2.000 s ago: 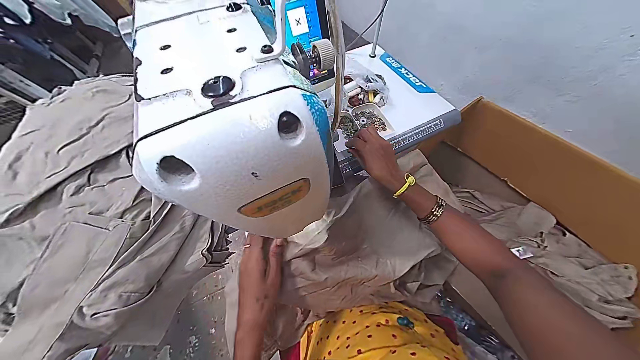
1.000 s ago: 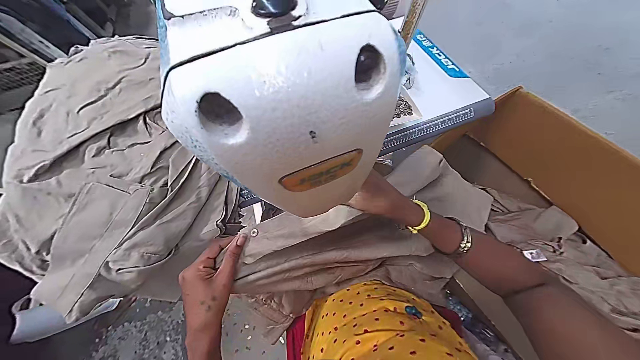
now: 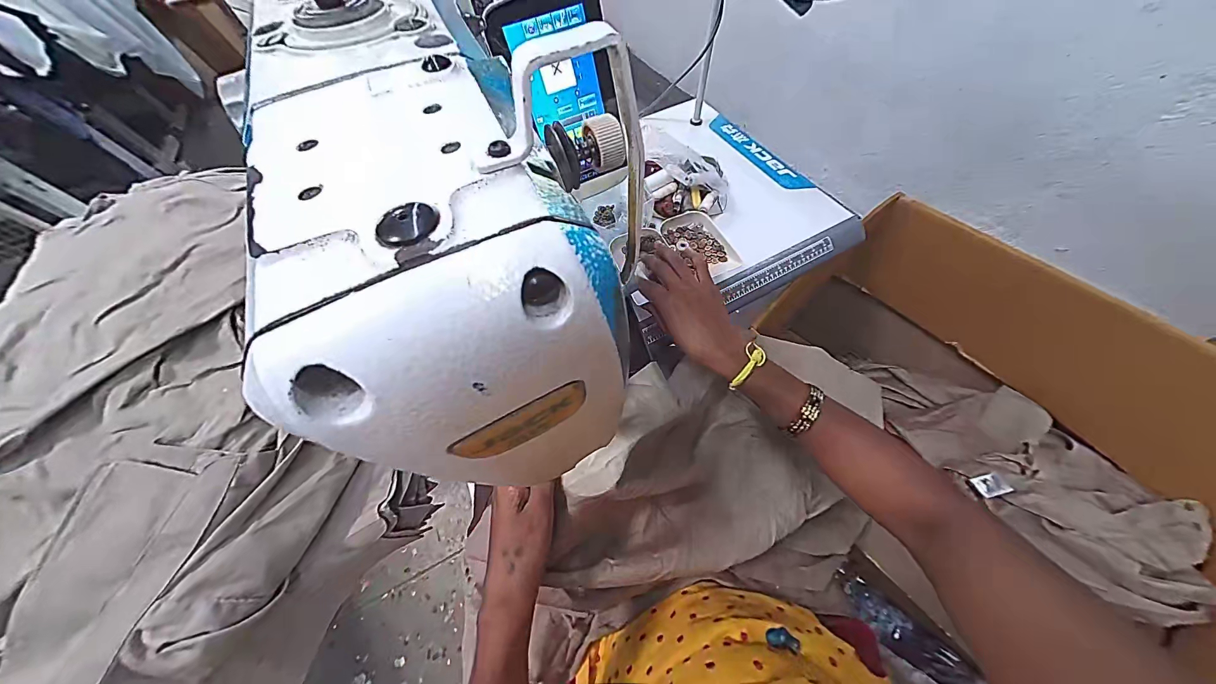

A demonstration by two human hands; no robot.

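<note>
A white Jack sewing machine head (image 3: 427,351) fills the middle of the view. My right hand (image 3: 689,299) reaches past its right side, fingers over small trays of buttons (image 3: 698,237) on the white machine table; whether a button is between the fingertips cannot be told. Below the machine head is my left hand (image 3: 521,513), its fingers hidden under the head, at the edge of a beige garment (image 3: 703,503). That garment hangs from under the head down over my lap.
More beige garments (image 3: 123,399) are heaped at the left. A cardboard box (image 3: 1026,304) at the right holds further garments (image 3: 1073,513). Behind the trays lie a plastic bag of thread spools (image 3: 684,185) and a lit control screen (image 3: 556,81).
My right hand has moved from the garment beside the machine head back to the button trays. My left hand, seen pinching the garment edge one second ago, is now partly under the head. The view has shifted.
</note>
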